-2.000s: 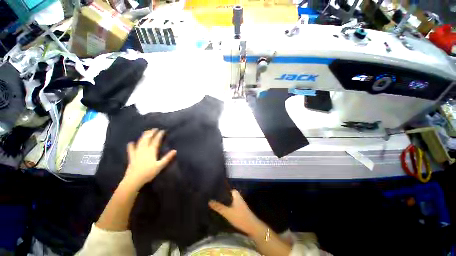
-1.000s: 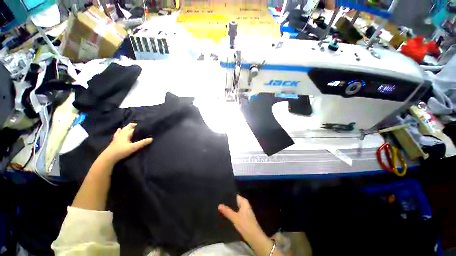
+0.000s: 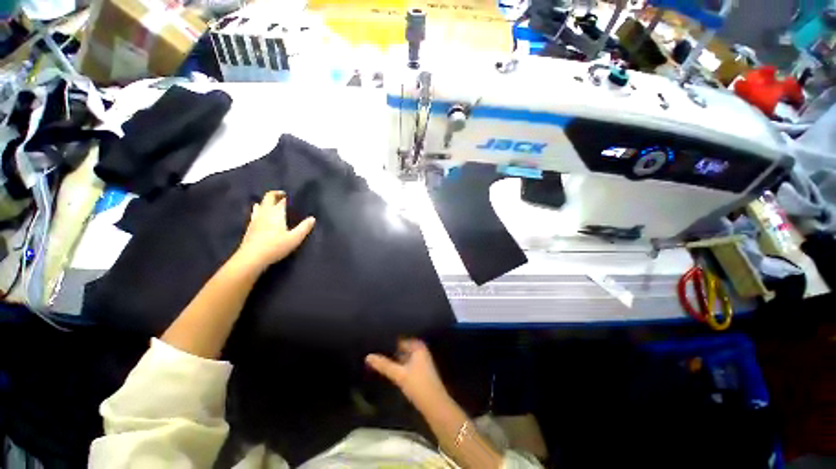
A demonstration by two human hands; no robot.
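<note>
The large black garment panel [image 3: 348, 266] lies left of the needle and hangs over the table's front edge. My left hand [image 3: 273, 234] rests on the panel with fingers spread. My right hand [image 3: 410, 371] is over the hanging part near the table edge, thumb and fingers apart; whether it touches the cloth is unclear. The sewing machine [image 3: 587, 137] stands at the right; its presser foot and needle [image 3: 412, 165] are right of the panel's upper edge. A black fabric strip [image 3: 481, 234] lies under the machine arm, separate from the panel.
A black cloth bundle [image 3: 160, 137] lies at the far left. Scissors [image 3: 706, 298] and a white paper slip [image 3: 612, 289] lie at the right front. A small dark tool [image 3: 611, 233] is under the arm. A blue crate [image 3: 747, 371] is below right. A cardboard box [image 3: 137, 37] is behind.
The panel has spread wider over the table, and its upper part has moved toward the needle. My left hand has moved right on it. My right hand has shifted slightly left and up.
</note>
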